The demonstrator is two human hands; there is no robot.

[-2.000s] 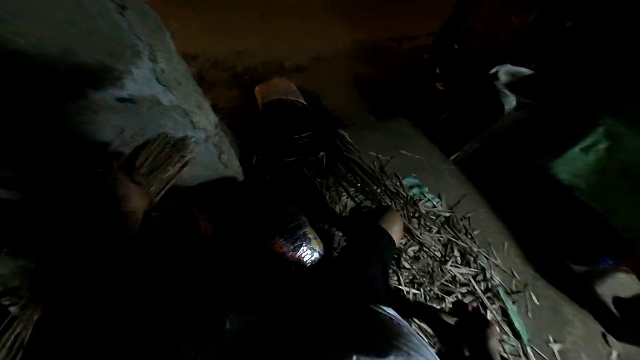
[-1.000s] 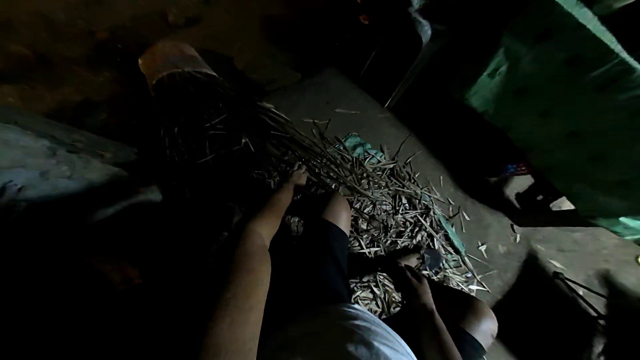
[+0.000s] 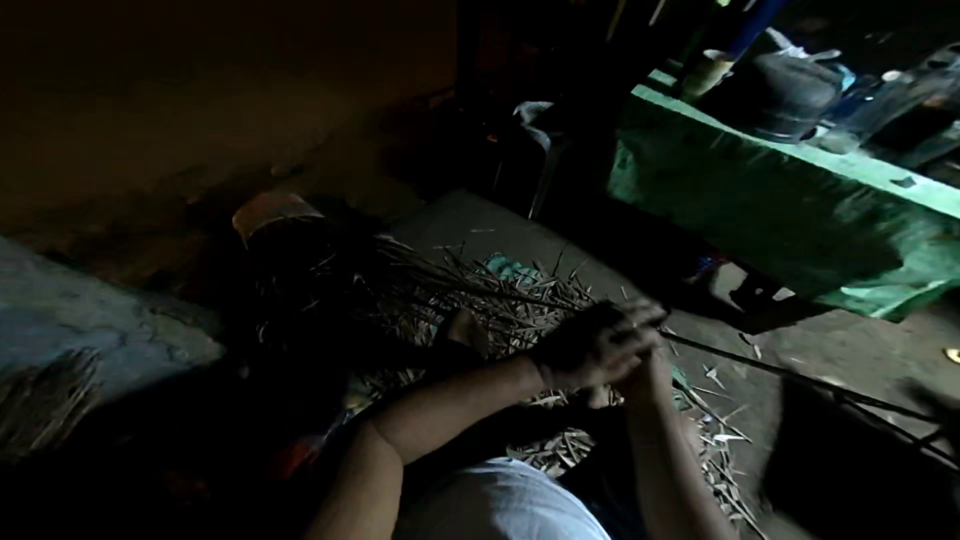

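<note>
My left hand (image 3: 600,349) is curled on a long thin dark stalk (image 3: 750,365), which comes out at the right of my hands. My right hand (image 3: 651,371) is close against it, partly covered by the left fingers; its grip is unclear. Under and around my hands, dry cut stalk pieces (image 3: 510,319) lie in a loose heap on the ground. Longer stalks (image 3: 427,270) stretch from the heap toward a tipped container (image 3: 274,212) at the left. A bare foot (image 3: 466,330) rests at the heap, left of my hands.
A ledge draped with a green sheet (image 3: 750,202) stands at upper right, with a dark pot (image 3: 795,94) and other vessels on it. A plastic chair (image 3: 544,139) is at the back. At left, a pale block (image 3: 112,315) stands near a bundle of dry stems (image 3: 45,401).
My left hand has moved right from the heap and is now together with my right hand. The long stalk now extends right from them. The view has shifted, showing more of the green-draped ledge.
</note>
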